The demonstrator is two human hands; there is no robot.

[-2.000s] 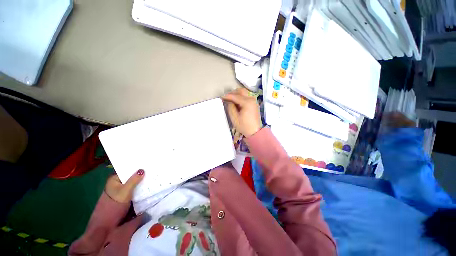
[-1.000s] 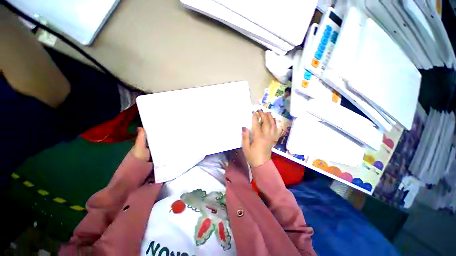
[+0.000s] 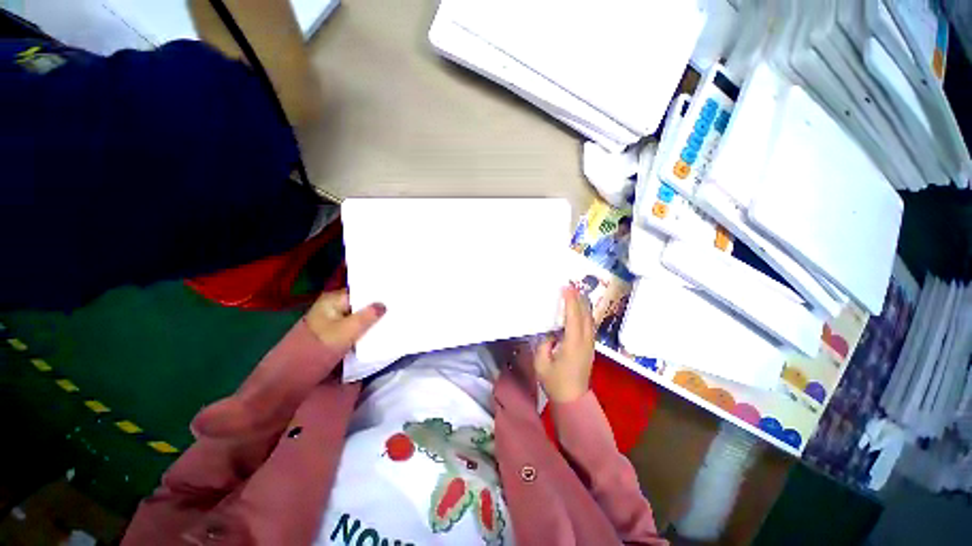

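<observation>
A flat white tablet unit lies in front of my body at the bench edge, its plain white face up. My left hand grips its lower left side, the thumb on top and the other fingers hidden below. My right hand holds its right edge near the lower corner, with fingers along the side. A thin white layer shows under the unit's lower left corner; I cannot tell if it is a sheet. No sticker can be made out on the bright face.
Stacked white units lie at the back. Crumpled white paper sits beside them. More units with blue keys lie at right on a colourful picture sheet. A person's dark sleeve reaches in at left.
The unit has gone from tilted to nearly level. My right hand has moved from its upper right corner to its lower right edge. The neighbour's dark sleeve has come further in at left.
</observation>
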